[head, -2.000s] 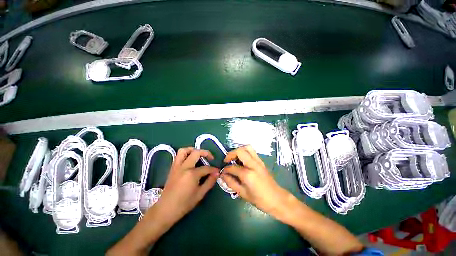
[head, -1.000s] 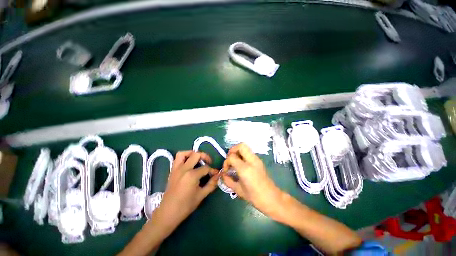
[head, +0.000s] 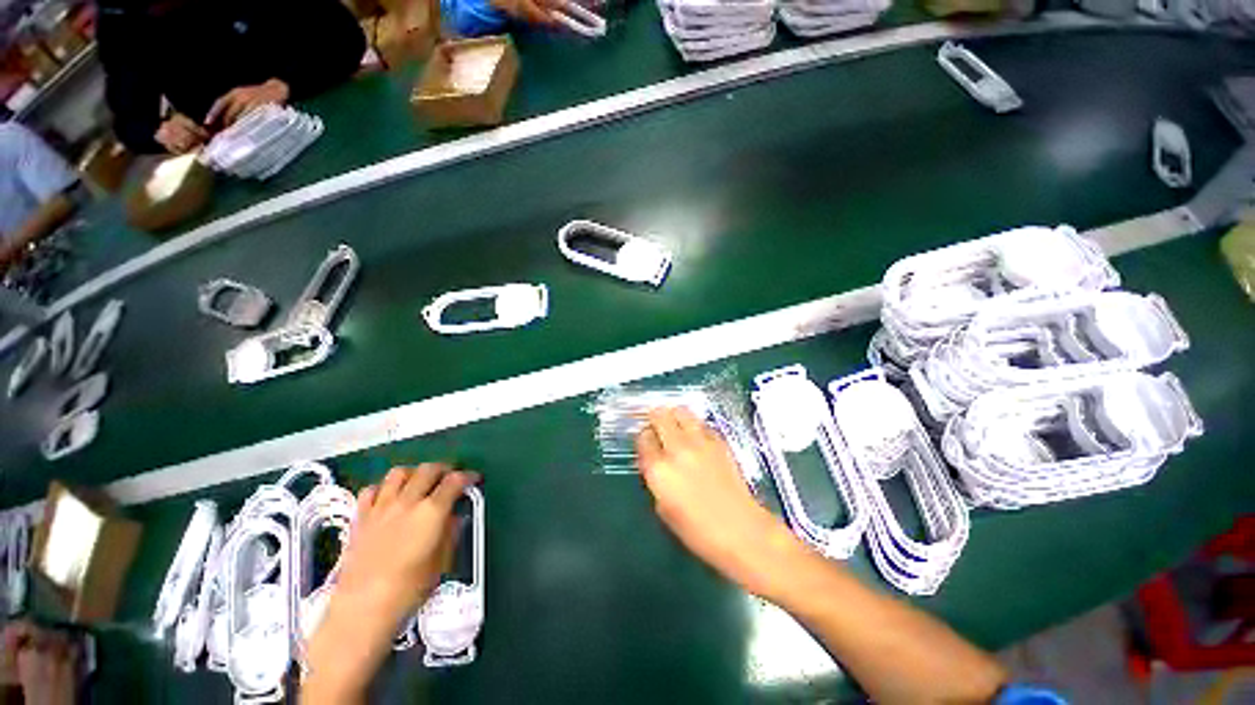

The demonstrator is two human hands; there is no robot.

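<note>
My left hand [head: 392, 551] lies over the white loop frames at the left, fingers bent; it hides part of them, and its grip cannot be seen. One loop frame [head: 450, 620] shows just right of it, round end toward me. Overlapping loop frames [head: 258, 627] lie to its left. My right hand [head: 695, 482] has its fingertips on the flat pile of thin clear-white pins [head: 622, 430]; whether it pinches any is hidden. Two small sets of nested frames [head: 822, 482] lie right of the pins.
Tall stacked frames [head: 1074, 434] stand at right. Beyond the white strip [head: 551, 379], single frames [head: 489, 306] lie on the belt. Open boxes with white contents [head: 86, 551] are at left and far side [head: 465, 83]. A person in dark clothes [head: 227, 62] handles frames. A red stool [head: 1197, 606] is lower right.
My hands have moved apart, left onto the left frames, right onto the pins. The frame between them is gone from there. Another frame shows on the belt. The view has shifted, showing more at upper left.
</note>
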